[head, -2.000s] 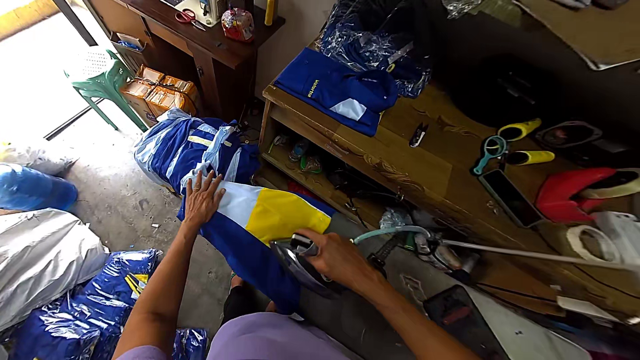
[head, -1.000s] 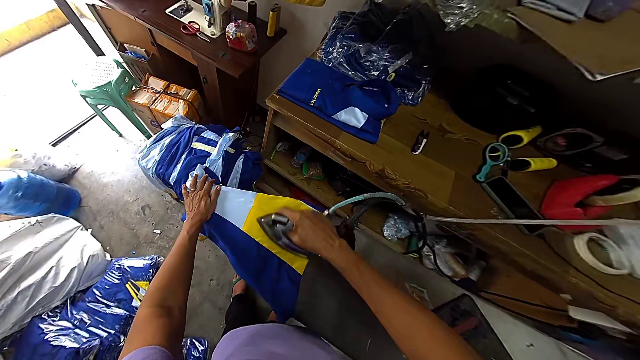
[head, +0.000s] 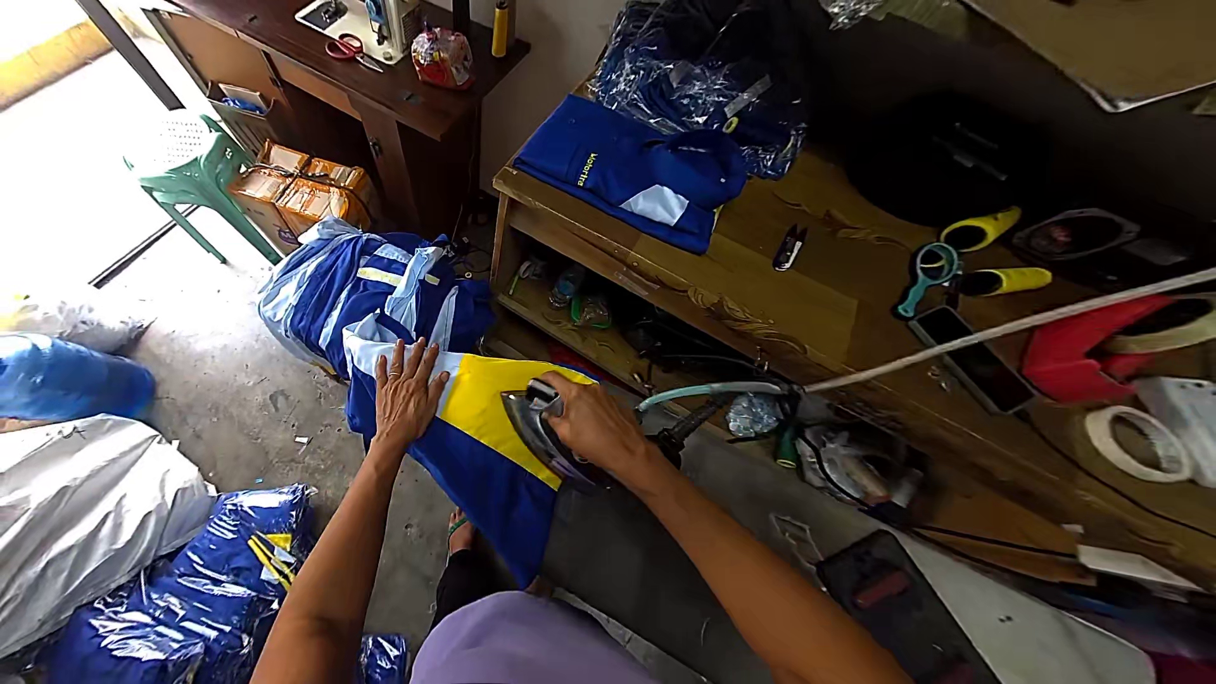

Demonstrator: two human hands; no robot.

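Note:
My right hand (head: 594, 423) grips the handle of a clothes iron (head: 546, 437), whose soleplate lies over the right part of the yellow panel on a blue, yellow and light blue garment (head: 489, 503). Flat on the garment's light blue part rests my left hand (head: 408, 389), fingers spread, holding nothing. A hose (head: 703, 390) and a dark cord come off behind the iron. The garment lies on a dark ironing surface (head: 632, 556), which shows at its right. A folded blue garment (head: 627, 171) lies on the wooden cabinet up ahead.
The wooden cabinet (head: 807, 294) bears scissors-like snips (head: 789, 247), a phone (head: 971, 359) and a tape roll (head: 1137, 444). A bundle of blue clothes (head: 380, 285) stands beyond my left hand. Plastic-wrapped garments (head: 180, 589) lie at lower left. A green stool (head: 195, 171) and taped box (head: 299, 195) stand farther back.
The iron in my right hand has moved from the garment's lower right edge up onto the yellow panel, then slightly right. My left hand stays on the light blue part.

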